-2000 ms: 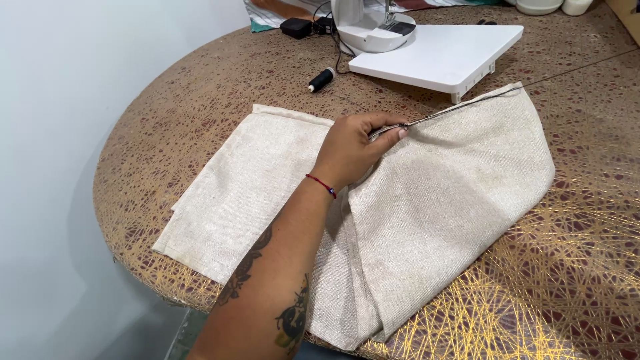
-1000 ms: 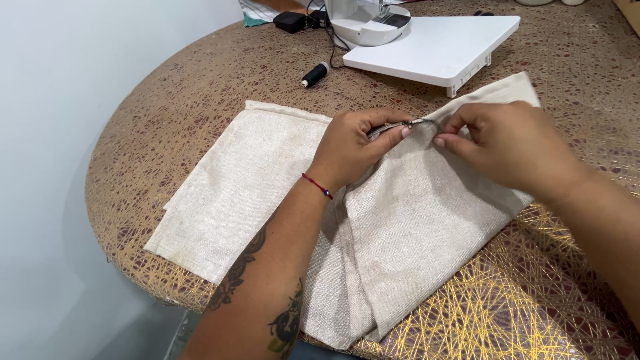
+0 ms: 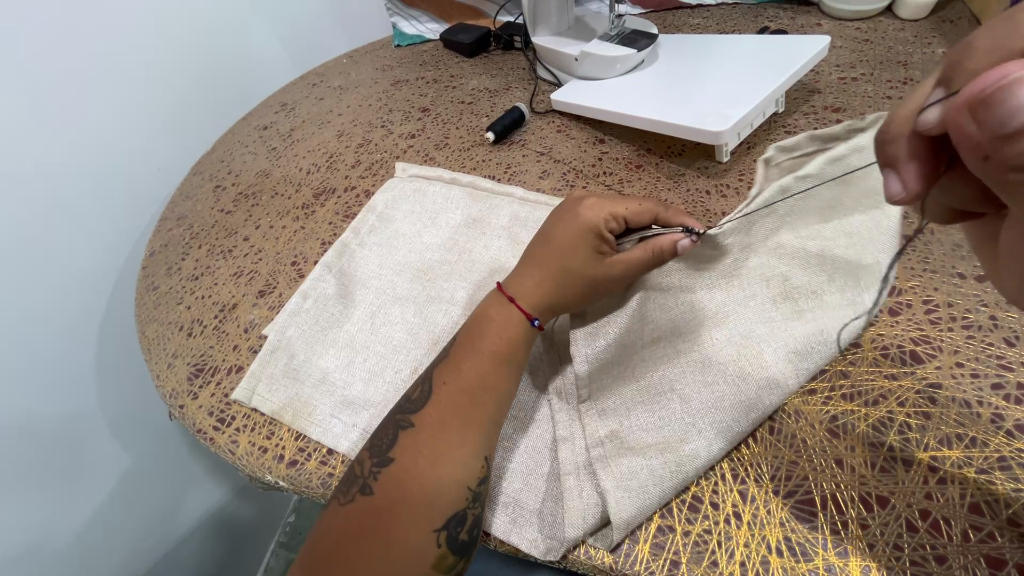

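Beige woven fabric (image 3: pixel 720 352) lies folded across the round table. My left hand (image 3: pixel 604 248) pinches its edge between thumb and forefinger, where dark stitches show at the fingertips. From that spot a taut black thread (image 3: pixel 808 186) runs up to my right hand (image 3: pixel 960 144), which is closed on it at the right edge of view. A loose tail of thread hangs below my right hand over the fabric. Whether my right fingers also hold a needle cannot be made out.
Behind the fabric stands a white sewing machine (image 3: pixel 552 40) with a white extension table (image 3: pixel 696 88). A spool of black thread (image 3: pixel 507 124) lies left of it, near a black power adapter (image 3: pixel 466 38). White containers (image 3: pixel 854 6) stand at the back right of the patterned table (image 3: pixel 240 208).
My right hand, out of view two seconds ago, was at the fabric beside my left hand one second ago. It has since moved up and right, with the thread drawn taut.
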